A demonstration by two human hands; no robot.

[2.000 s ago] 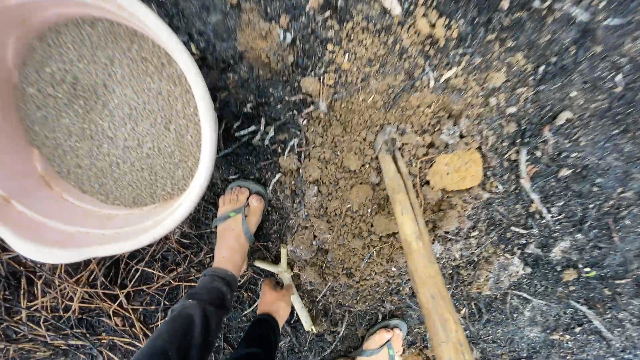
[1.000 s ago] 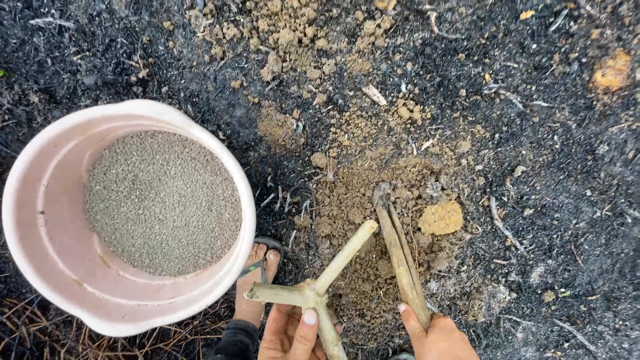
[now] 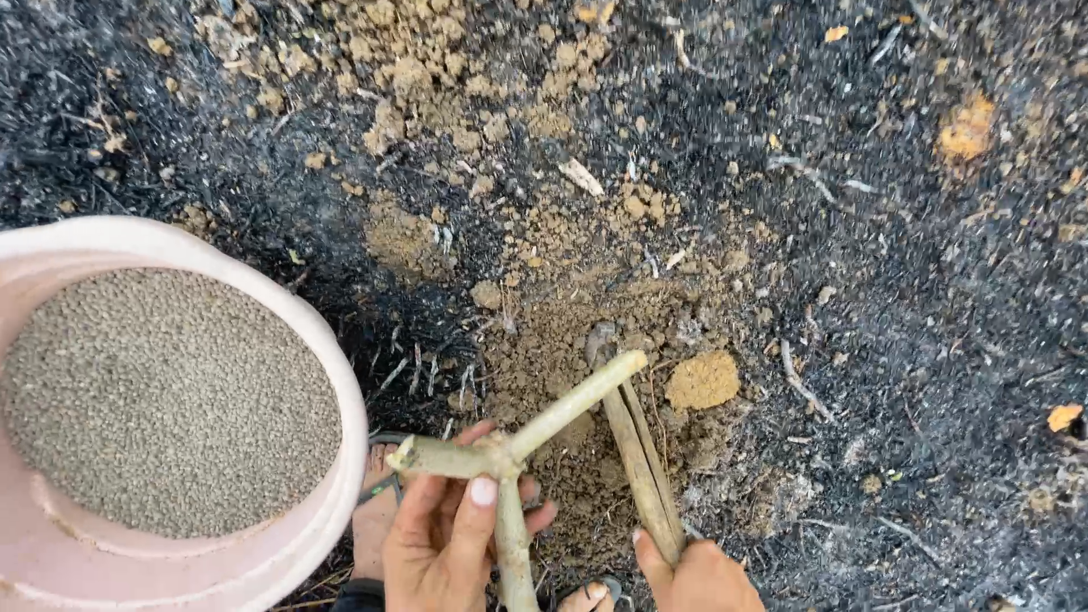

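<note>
My left hand [image 3: 450,535] holds a forked plant stem cutting [image 3: 510,476] with three cut branches, the thumb pressed on it just below the fork. My right hand [image 3: 701,578] grips the split wooden handle [image 3: 642,463] of a digging tool. The tool's head [image 3: 602,340] rests in loosened brown soil [image 3: 552,382], partly behind the upper branch of the stem. To the left of my left hand stands a pink plastic bucket [image 3: 344,501] holding many small grey-brown pellets or grains [image 3: 170,399].
A yellowish clod [image 3: 704,381] lies right of the tool's head. Blackened ground [image 3: 918,340] with twigs and ash surrounds the dug soil, with more loose clods [image 3: 416,68] at the top. A foot in a flip-flop [image 3: 374,510] stands beside the bucket, the other [image 3: 591,595] at the bottom edge.
Two seconds ago no hands were in view and the forked stem was low, near the feet. Both hands have come into view, and the left one now holds the stem higher up. The view has shifted.
</note>
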